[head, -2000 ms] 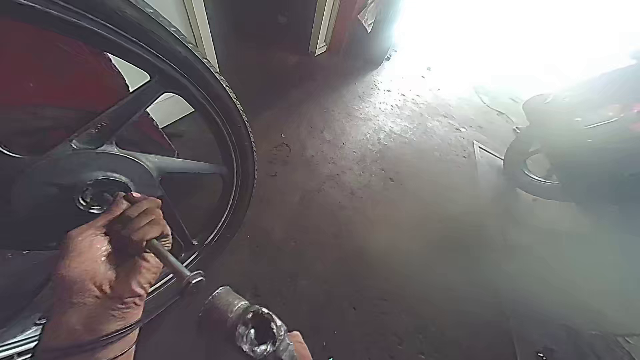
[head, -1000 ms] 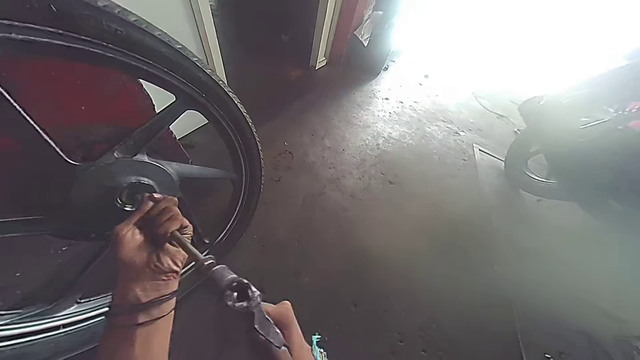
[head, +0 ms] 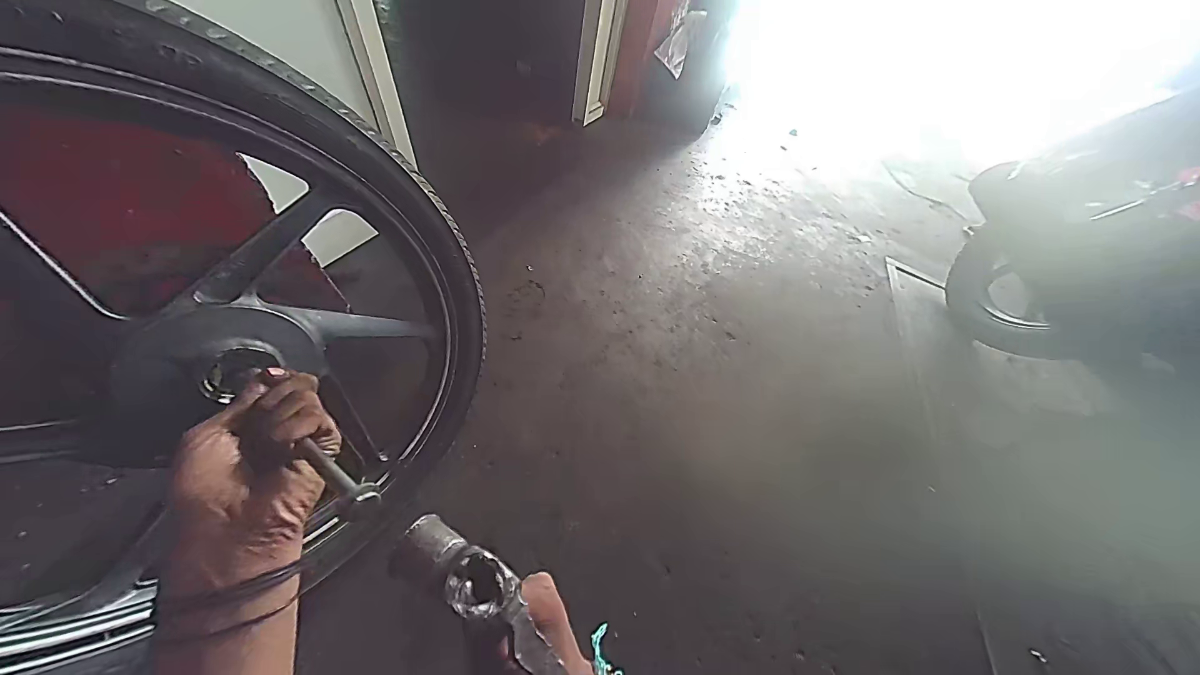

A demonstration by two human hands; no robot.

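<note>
My left hand (head: 267, 459) grips a metal rod (head: 328, 467) with a flanged or nut-like outer end. The rod's inner end is hidden by my fingers at the hub (head: 225, 373) of a black alloy motorcycle wheel (head: 272, 244). Thin dark bands circle my left wrist. Down and right of the rod's outer end, a hammer-like metal tool (head: 469, 572) with a cylindrical head and a round hole is held in my right hand (head: 553, 619), which shows only in part at the bottom edge. A gap shows between the tool's head and the rod.
A red panel (head: 122, 206) lies behind the wheel's spokes. At the right stands another vehicle, its tire (head: 975, 300) on the dusty concrete floor (head: 712, 403). A door frame edge (head: 600, 61) and a dark opening are at the top. Bright light comes in at upper right.
The metal tool was at the rod's outer end one second ago and is now apart from it. A similar gap shows two seconds ago. My left hand stays at the hub.
</note>
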